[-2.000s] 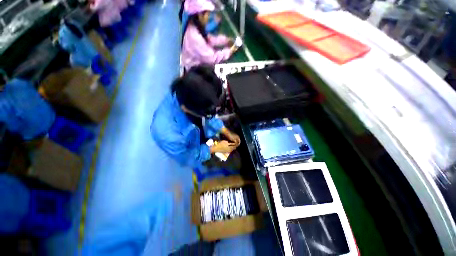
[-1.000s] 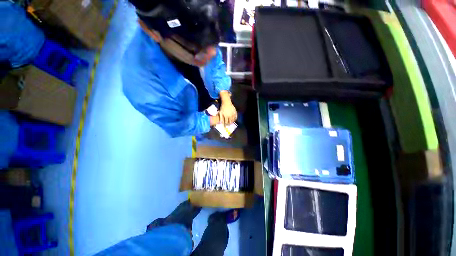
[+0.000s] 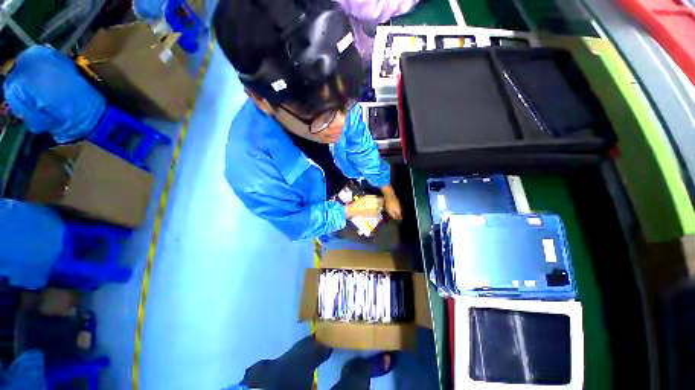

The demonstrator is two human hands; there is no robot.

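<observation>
Neither of my hands is in the picture. Nearest in front of me, a white foam tray (image 3: pixel 577 346) holds a black glossy tablet (image 3: pixel 520 346), and the picture's bottom edge cuts the tray off. Behind it lies a stack of shiny blue slabs (image 3: pixel 503 255) on the green-topped bench (image 3: pixel 552 194). Beside the bench, an open cardboard box (image 3: pixel 366 335) on the floor is packed with upright thin white items (image 3: pixel 350 295).
A person in a blue jacket (image 3: pixel 267 179) sits left of the bench, handling small white items. A large black tray (image 3: pixel 457 107) lies beyond the blue slabs. Boxes (image 3: pixel 110 183) and blue stools (image 3: pixel 99 251) stand at the left. A red-orange tray (image 3: pixel 659 27) is upper right.
The view has swung from the wider aisle down to the bench. Since one second ago, the bench things and box have shifted right and down in the picture. The seated person's hands have moved slightly apart.
</observation>
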